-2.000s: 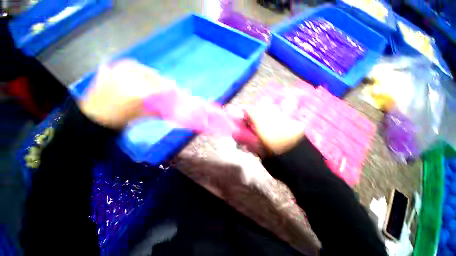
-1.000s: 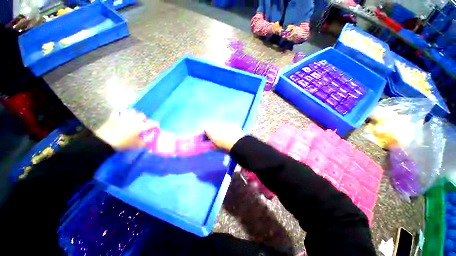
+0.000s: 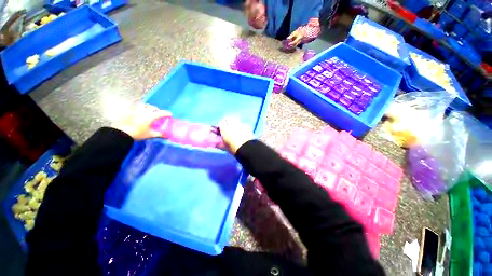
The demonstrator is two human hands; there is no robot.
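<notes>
A short row of pink cubes (image 3: pixel 189 133) is held level over the blue tray (image 3: pixel 229 218). My left hand (image 3: pixel 141 122) grips the row's left end. My right hand (image 3: pixel 234 135) grips its right end, with a small dark thing at the fingers that I cannot make out. The tray's inside shows only blue around the row. A large block of pink cubes (image 3: pixel 348 175) lies on the bench to the right of the tray, partly behind my right sleeve.
Purple cubes fill a blue tray (image 3: pixel 345 123); more purple cubes (image 3: pixel 261 68) lie beside it. A person (image 3: pixel 302 32) stands opposite. Clear bags (image 3: pixel 426 129), a phone (image 3: pixel 429 250) and a green crate (image 3: pixel 460 226) are at right. Another blue tray (image 3: pixel 65 59) is at far left.
The pink row has come from beside the large block to over the blue tray, held in both hands. Since one second ago, it has stayed over the tray. The view has shifted slightly.
</notes>
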